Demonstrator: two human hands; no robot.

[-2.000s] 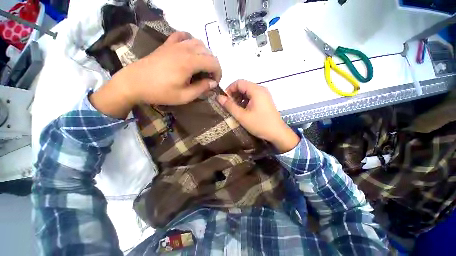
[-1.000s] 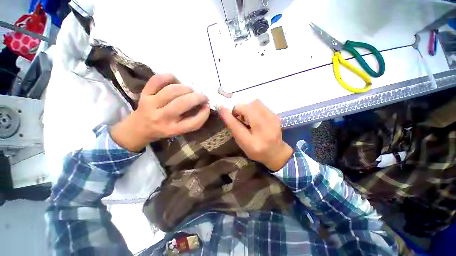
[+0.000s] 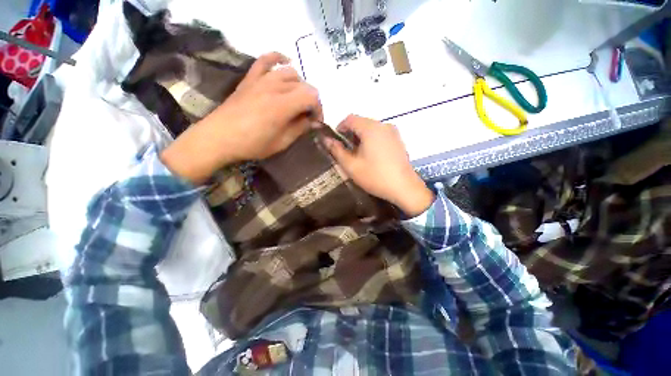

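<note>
The brown plaid shell fabric (image 3: 294,172) lies across the lap and the table's front edge. The white lining (image 3: 96,125) spreads along its left side. My left hand (image 3: 272,110) pinches the fabric's upper right edge. My right hand (image 3: 375,161) pinches the same edge just right of it, thumb and index finger together. The fingertips of the two hands are close together, and the bit of edge between them is partly hidden. The presser foot (image 3: 346,50) stands above and behind the hands, with no fabric under it.
Scissors (image 3: 482,70) with yellow and green handles lie on the white table right of the machine. A tan rectangle (image 3: 399,58) is on the bed. A measuring tape strip (image 3: 515,147) runs along the front edge. Brown plaid pieces (image 3: 603,250) are piled below right. Another machine (image 3: 22,183) stands left.
Since one second ago, the plaid fabric has been opened out and lies flatter at upper left, covering the white at the pinched edge. Both hands stay on the edge, slightly higher in view.
</note>
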